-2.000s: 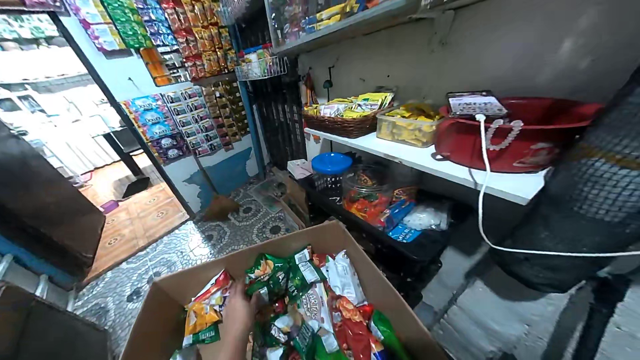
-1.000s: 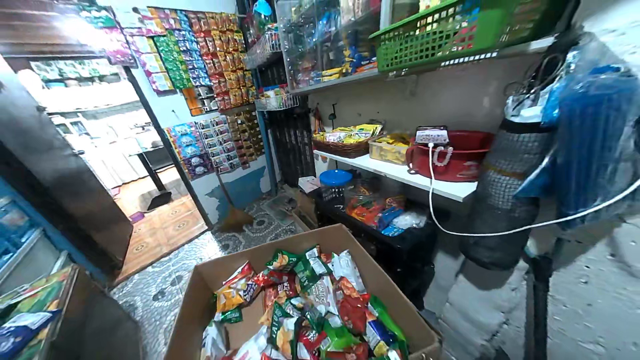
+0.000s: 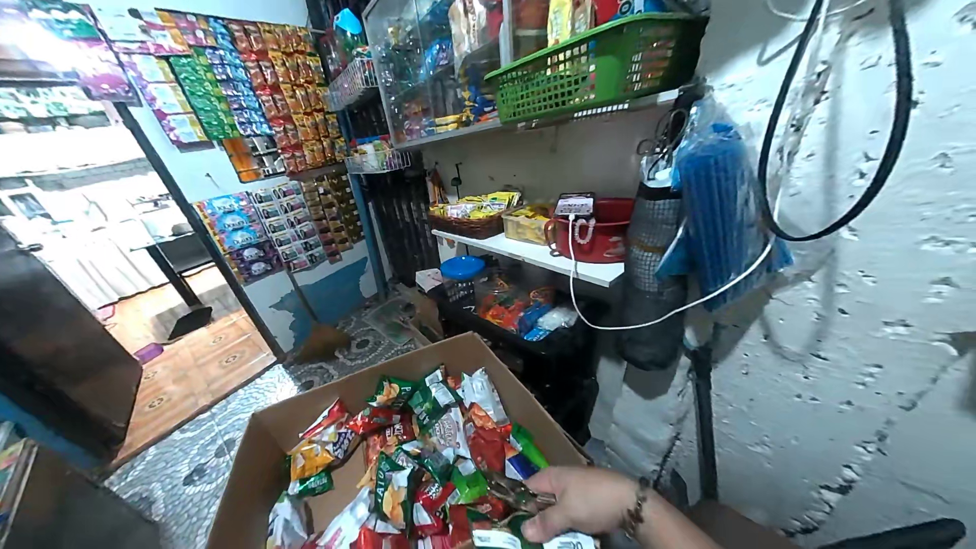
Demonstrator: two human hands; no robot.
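An open cardboard box (image 3: pixel 252 450) full of small snack packets (image 3: pixel 450 435) in red, green, orange and silver stands low in front of me. Over its right front edge, my right hand (image 3: pixel 583 503) with a dark beaded bracelet pinches a dark snack packet (image 3: pixel 518 492). Just under the fingers lies another green packet with a white label, partly cut off by the frame; whether the hand also holds it cannot be told. My left hand is out of view.
Behind the box, a white shelf (image 3: pixel 526 250) carries a wicker basket (image 3: pixel 473 225), a plastic tub and a red basin (image 3: pixel 610 229). A white cable (image 3: pixel 648 326) hangs at the right. Above is a green basket (image 3: pixel 602 69). A doorway opens at left.
Two seconds ago a hand was in the box's left part among the packets; one second ago no hand showed. Now my right hand is at the box's right front with a packet.
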